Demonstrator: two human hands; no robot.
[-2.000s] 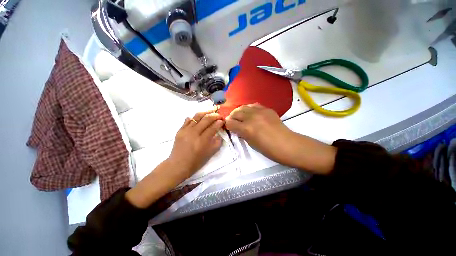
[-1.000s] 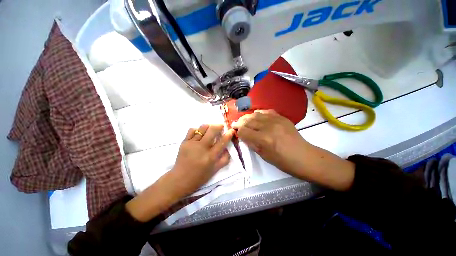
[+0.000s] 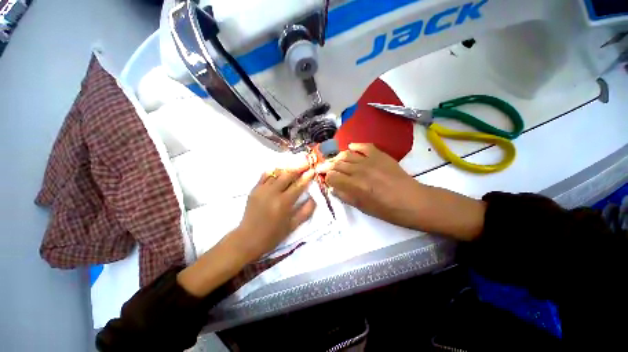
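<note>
The checked garment panel (image 3: 124,165) lies heaped at the left, joined to the white quilted wadding (image 3: 213,161). The red pocket bag piece (image 3: 380,124) lies right of the needle area, its left part under the presser foot (image 3: 313,148). My left hand (image 3: 275,206) presses flat on the wadding just in front of the foot, a ring on one finger. My right hand (image 3: 365,180) holds the red piece's near edge beside it with bunched fingertips. The fingertips of both hands nearly meet at the brightly lit seam. The exact stitch point is washed out by glare.
The white JACK sewing machine (image 3: 420,34) stands across the back. Scissors (image 3: 475,134) with green and yellow handles lie on the bed at right, tips over the red piece. A ruler strip (image 3: 344,275) edges the table. Something blue (image 3: 516,306) is below at right.
The view swung toward the right and closer, then back slightly. Both hands stay at the seam by the foot. Less of the red piece shows right of the needle than two seconds ago.
</note>
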